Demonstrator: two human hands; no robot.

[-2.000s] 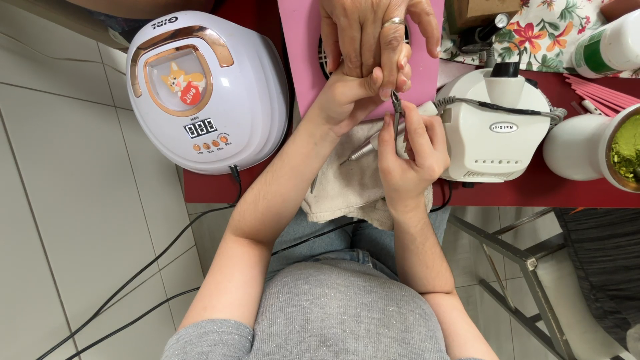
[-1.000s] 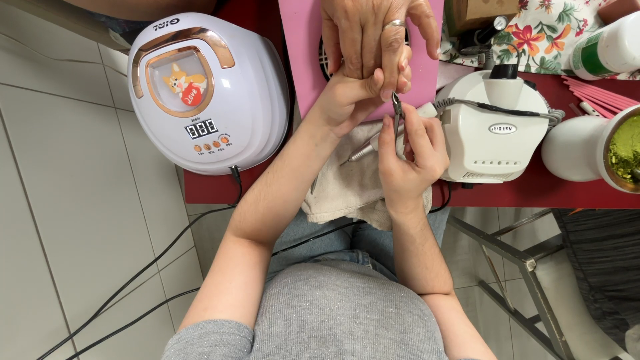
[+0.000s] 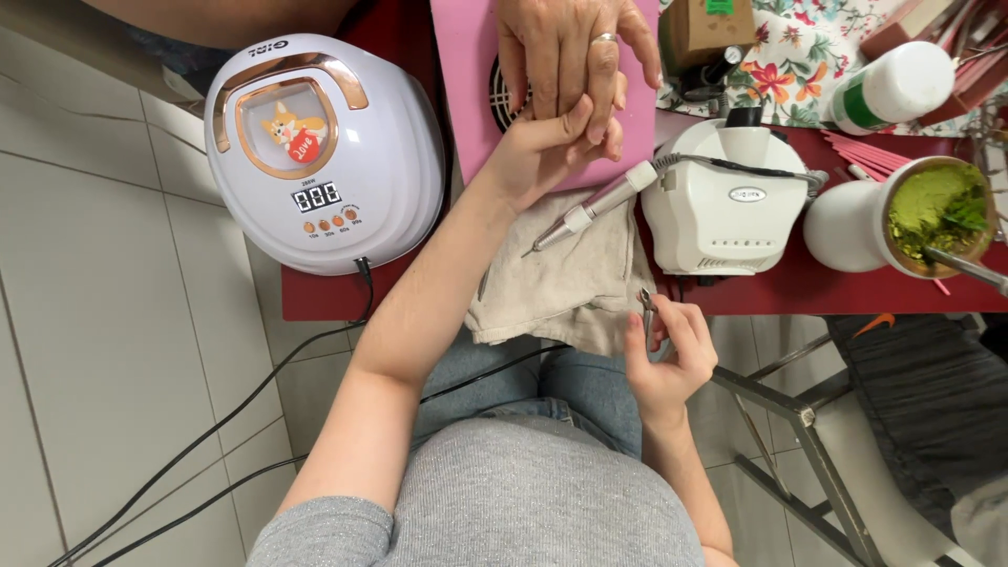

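My left hand [image 3: 543,153] supports another person's hand [image 3: 571,59], which wears a ring and lies over a pink mat [image 3: 468,102]. Metal cuticle nippers [image 3: 646,309] are held in the fingers of my right hand [image 3: 669,354], near the table's front edge, apart from the other person's hand. Between my hands a beige cloth [image 3: 559,276] hangs over the edge, and the handpiece of a nail drill [image 3: 594,206] rests on it. A slim metal tool [image 3: 483,283] lies partly hidden beside my left forearm.
A white nail lamp [image 3: 378,157] stands at left, its cable running down. At right are the white drill unit [image 3: 720,213], a cup of green herb with a metal straw [image 3: 846,224], pink sticks [image 3: 866,157], a white bottle [image 3: 898,87] and a cardboard box [image 3: 709,35]. A metal-framed chair [image 3: 795,417] stands below.
My right hand has moved down and to the right with the nippers, away from the other person's fingers. My left hand still holds that person's hand.
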